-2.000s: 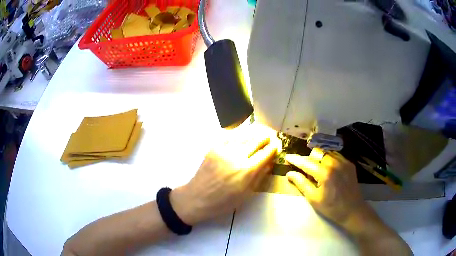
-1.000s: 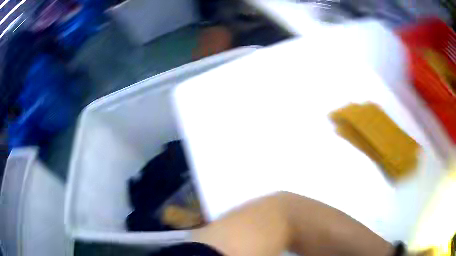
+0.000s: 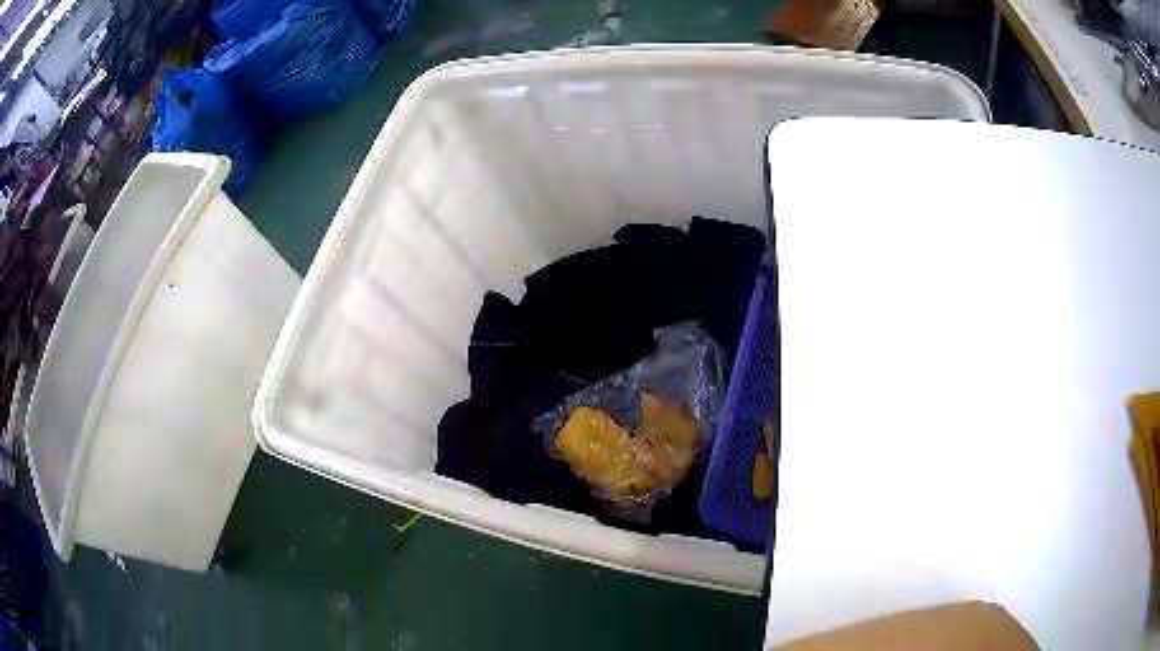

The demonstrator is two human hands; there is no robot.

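Observation:
No hand is in the picture; only part of a bare arm shows at the bottom edge, over the white table (image 3: 941, 382). A large white bin (image 3: 369, 293) stands left of the table and partly under it. In it lie dark cloth pieces (image 3: 585, 305) and a clear plastic bag (image 3: 636, 439) with mustard pieces inside. A purple perforated basket (image 3: 738, 439) stands in the bin, partly hidden by the table, with a bit of mustard cloth in it. Mustard cloth pieces (image 3: 1149, 471) lie on the table, cut off by the right edge.
A second, smaller white bin (image 3: 165, 369) stands at the left on the green floor (image 3: 344, 572). Blue plastic bags (image 3: 286, 64) lie at the upper left. A brown box-like item (image 3: 824, 20) is at the top. Another table edge (image 3: 1069, 64) shows at the upper right.
The view has swung left from the sewing machine to the bin. The machine, lamp and red basket have left the picture, and both hands are out of view.

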